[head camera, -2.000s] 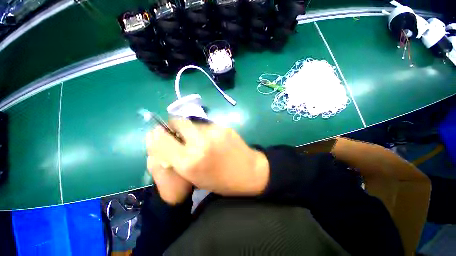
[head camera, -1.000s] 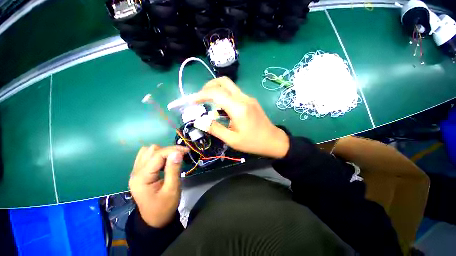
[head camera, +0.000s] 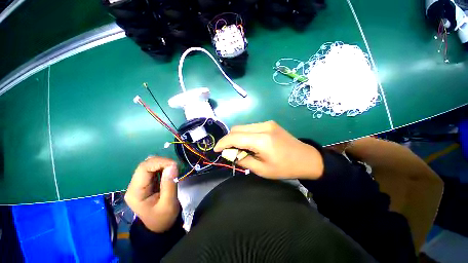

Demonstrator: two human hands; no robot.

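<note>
The camera housing (head camera: 201, 134) lies at the bench's front edge, its round black open end facing me. Red, yellow, black and white wire leads (head camera: 163, 123) with small plugs fan out of it. Its white mounting bracket (head camera: 191, 97) and curved tail cable (head camera: 182, 64) point away from me. My right hand (head camera: 274, 150) is at the opening's right rim, with something pale and a thin dark piece at its fingertips. My left hand (head camera: 154, 192) is left of the opening, thumb and finger close together near a small plug; whether it grips a wire is unclear.
A tangled white pile (head camera: 341, 79) with a green piece (head camera: 291, 73) lies to the right. A black cup with white contents (head camera: 229, 41) stands before a row of black modules (head camera: 174, 23). Another housing (head camera: 441, 10) is far right. A blue bin (head camera: 64, 228) and cardboard box (head camera: 397, 180) are below the bench.
My right hand has moved from above the housing down to its right rim, uncovering the tail cable and bracket. My left hand has shifted slightly down and left. The view has shifted slightly.
</note>
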